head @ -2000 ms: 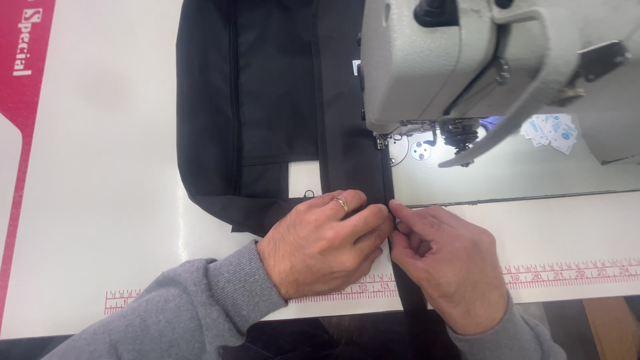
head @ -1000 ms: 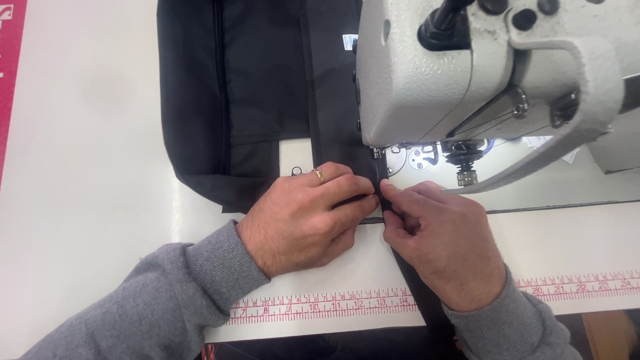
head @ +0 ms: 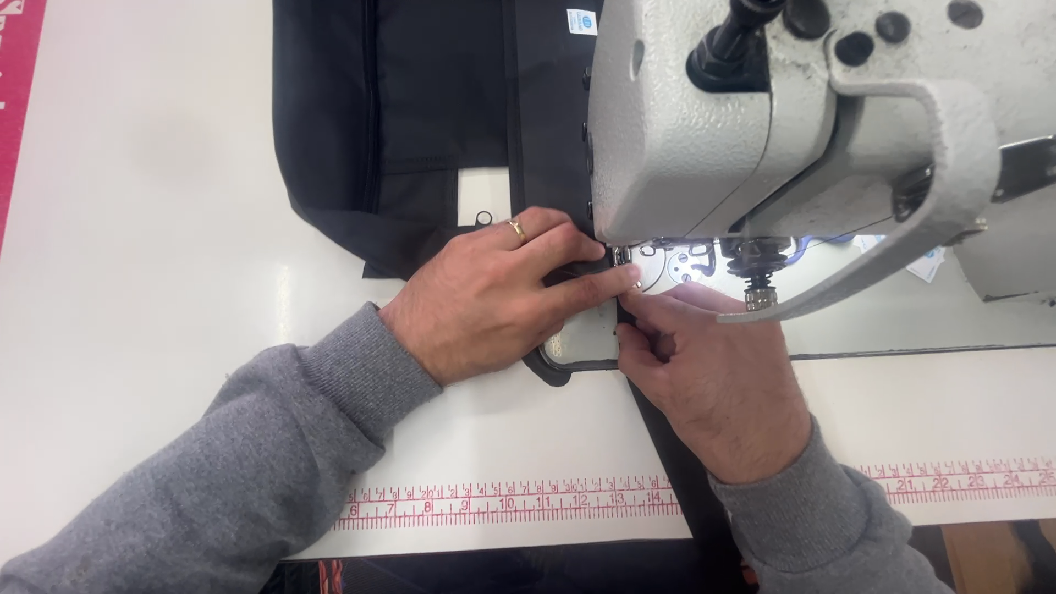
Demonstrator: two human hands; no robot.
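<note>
Black fabric, a sewn piece with a long seam, lies left of and partly under the head of a grey industrial sewing machine. My left hand, with a ring on one finger, presses on the fabric's near edge, its index fingertip beside the presser foot. Just right of it, my right hand pinches a black fabric strip between thumb and fingers in front of the foot. That strip hangs over the table's front edge. The needle tip is hidden.
A printed red measuring scale runs along the front of the white table. A curved grey lever arches over my right hand. Small printed labels lie behind it on the machine bed. A thread stand post is not in view.
Both hands have moved up to the presser foot. My left index finger now reaches out toward the foot, and the black fabric has moved farther under the machine head.
</note>
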